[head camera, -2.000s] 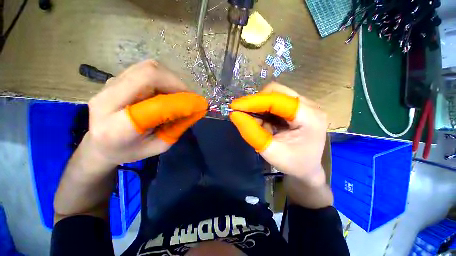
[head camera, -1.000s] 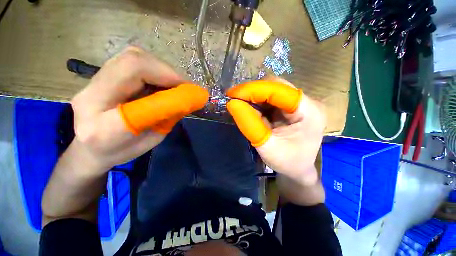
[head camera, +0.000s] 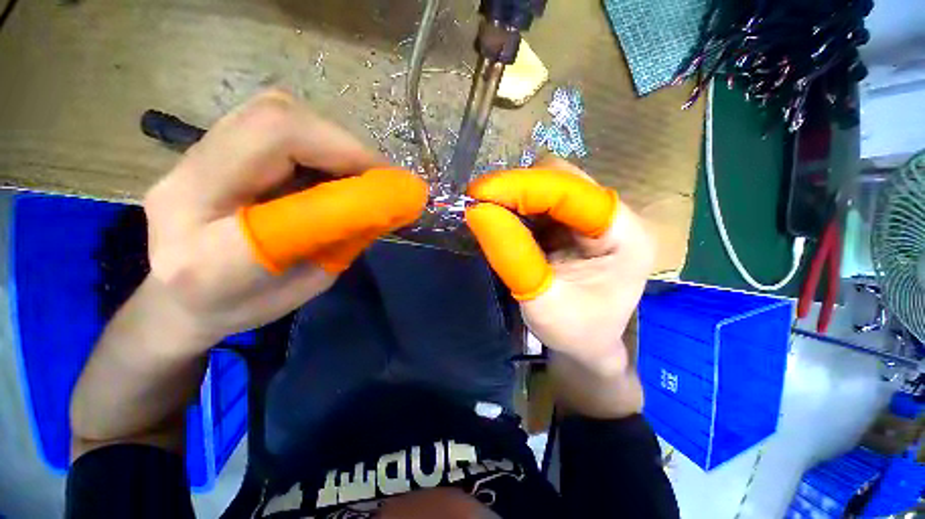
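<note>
My left hand (head camera: 289, 208), with orange finger cots, pinches a cable lead whose thin reddish and silvery end (head camera: 446, 204) shows at the fingertips. The lead's thick black connector (head camera: 170, 129) sticks out left of the hand. My right hand (head camera: 553, 233), also with orange cots, pinches a tiny dark piece or wire at that end; what it is, I cannot tell. The soldering iron (head camera: 475, 127) points down, its tip just above the gap between my fingertips. The curved pale solder feed tube (head camera: 416, 91) ends left of it.
Silvery scraps (head camera: 390, 127) lie around the iron. A yellow sponge (head camera: 523, 76) and small whitish board pieces (head camera: 560, 122) are right of it. A black lead bundle (head camera: 781, 51), pale-green sheet (head camera: 654, 41), white cable (head camera: 727, 228) and red-handled pliers (head camera: 820, 276) lie farther right. Blue bins (head camera: 710, 365) stand below.
My left hand and the connector have shifted left and slightly up since the oldest frame. The fingertips have moved up close to the iron's tip. The view has also shifted slightly.
</note>
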